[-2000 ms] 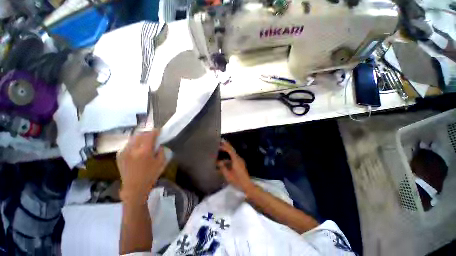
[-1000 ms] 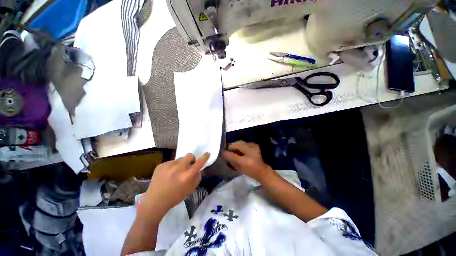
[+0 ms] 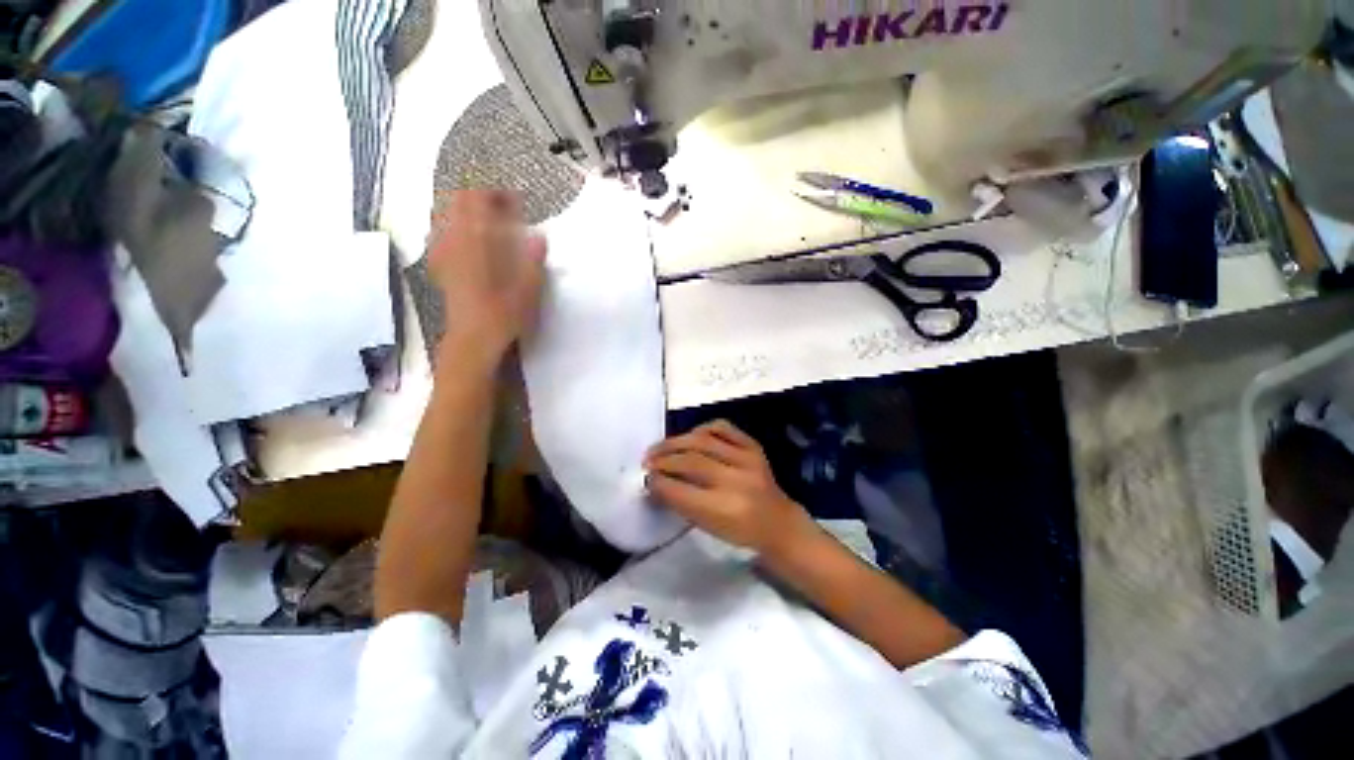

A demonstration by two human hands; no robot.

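Observation:
A white lining piece (image 3: 594, 342) lies on a brown-grey textured cloth (image 3: 498, 141), its upper end near the presser foot (image 3: 649, 178) of the sewing machine (image 3: 787, 60). Its rounded lower end hangs over the table's front edge by the lap. My left hand (image 3: 487, 270), blurred, is on the brown cloth and the white piece's left edge; whether it grips is unclear. My right hand (image 3: 720, 483) pinches the white piece's lower right edge, fingers curled.
Black-handled shears (image 3: 943, 282) lie right of the needle, with a blue tool (image 3: 876, 193) above them. A dark phone (image 3: 1181, 223) is at right. White pieces (image 3: 297, 319) and striped fabric (image 3: 365, 104) lie at left. A white basket (image 3: 1240, 535) stands at lower right.
My left hand has moved up and left from the white piece's lower end. The white piece's lower end now lies flatter and further right. My right hand has stayed near its right edge.

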